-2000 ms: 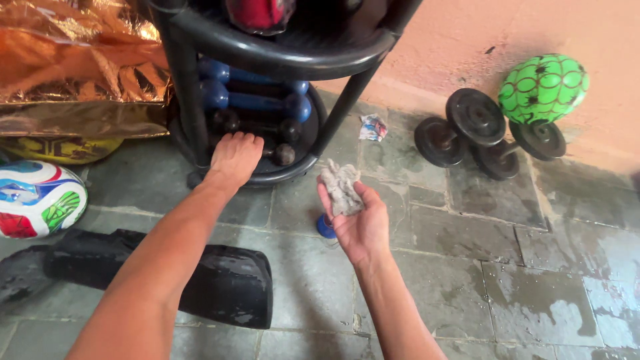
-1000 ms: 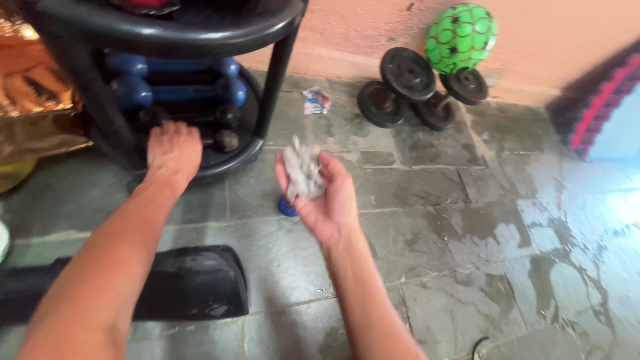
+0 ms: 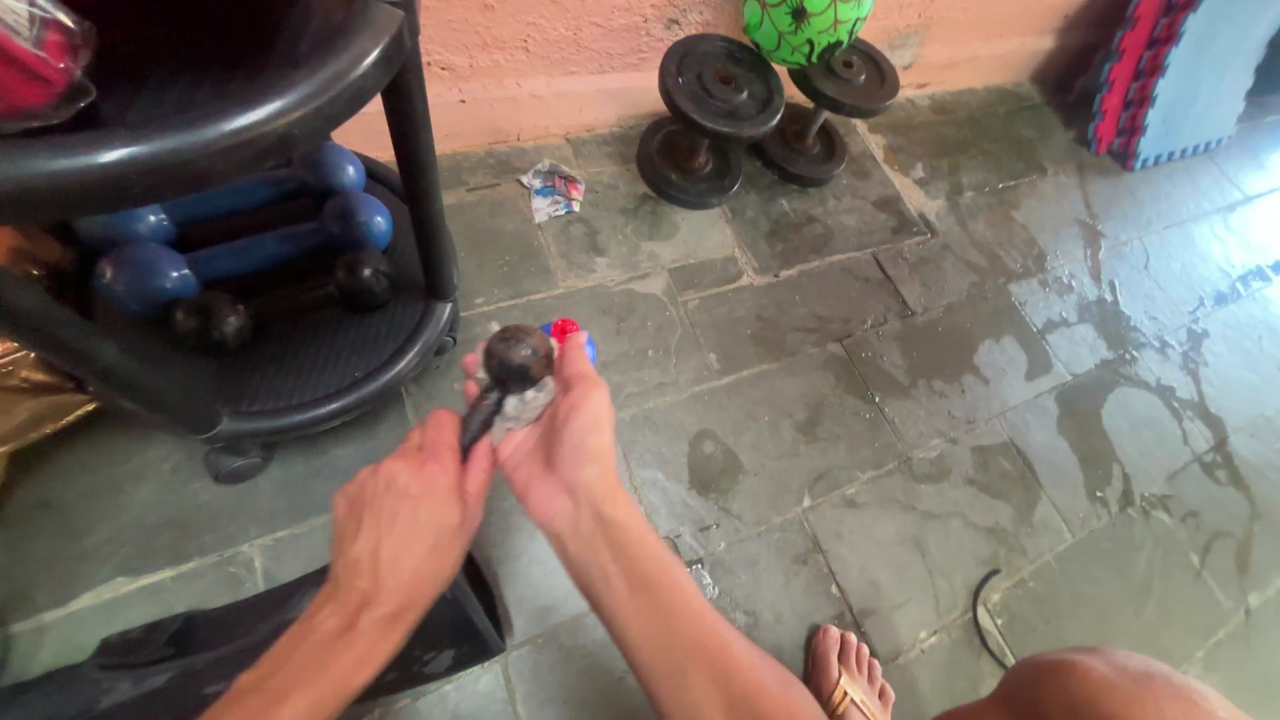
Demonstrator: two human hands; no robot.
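My left hand (image 3: 405,505) grips the handle of a small black dumbbell (image 3: 518,357), whose round, worn end points up and away from me. Against that end my right hand (image 3: 560,430) cups a crumpled grey-white cloth (image 3: 522,408), which lies in the palm and fingers. Partly behind the right fingertips, a red and blue object (image 3: 566,328) shows on the floor. Left of the hands, blue dumbbells (image 3: 148,278) and another small black dumbbell (image 3: 362,280) lie on the bottom shelf of a black plastic rack (image 3: 330,400).
Plate-loaded dumbbells (image 3: 722,85) stand by the wall with a green ball (image 3: 808,25) on them. Crumpled printed paper (image 3: 553,190) lies nearby. Foam mats (image 3: 1165,80) lean at the upper right. The stone floor (image 3: 960,400) has wet patches. A black item (image 3: 200,640) lies lower left.
My left hand has left the rack's bottom shelf and come to my right hand, now with a small black dumbbell in it. The view has shifted right.
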